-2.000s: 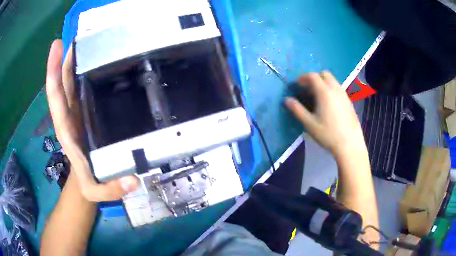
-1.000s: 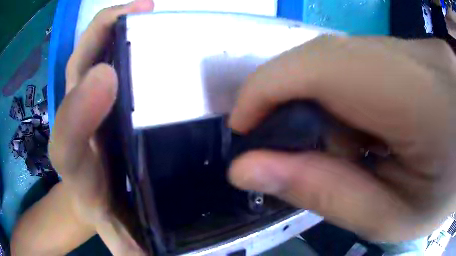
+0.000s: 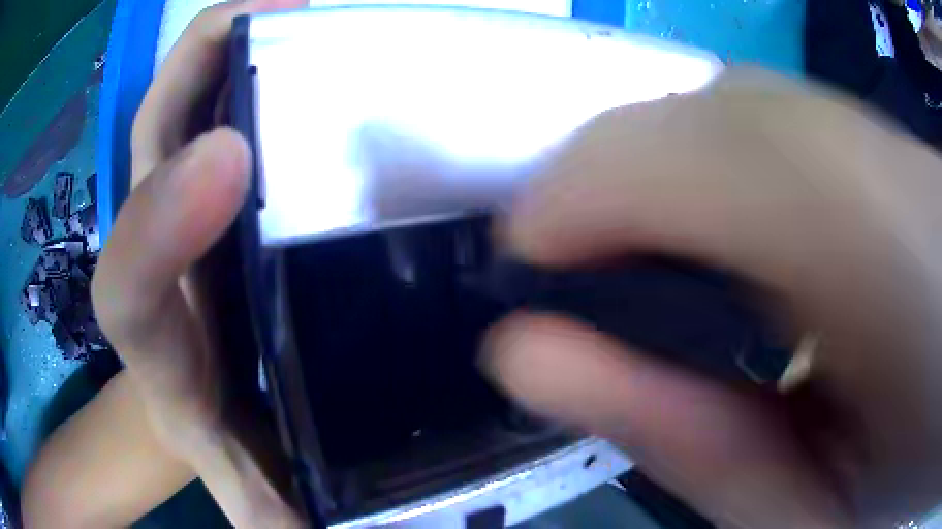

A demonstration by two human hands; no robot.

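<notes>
The silver-white machine housing [image 3: 434, 88] fills the middle of the head view, close to the camera, with its deep black opening [image 3: 362, 341] facing me. My left hand [image 3: 170, 269] grips the housing's left side, thumb and fingers along the edge. My right hand [image 3: 723, 279] is blurred over the right part of the opening, closed on the dark handle of a screwdriver [image 3: 640, 300]. The handle points left into the opening between thumb and forefinger. Its shaft and tip cannot be made out.
A blue tray [image 3: 126, 114] shows behind the housing at the left and top. A pile of small black parts [image 3: 64, 289] lies on the green mat [image 3: 26, 243] at the left. Dark items stand at the upper right.
The housing came close and tilted since the earliest frame, and my right hand moved from the mat onto the opening. In the last second, my right hand shifted slightly and the housing tilted slightly.
</notes>
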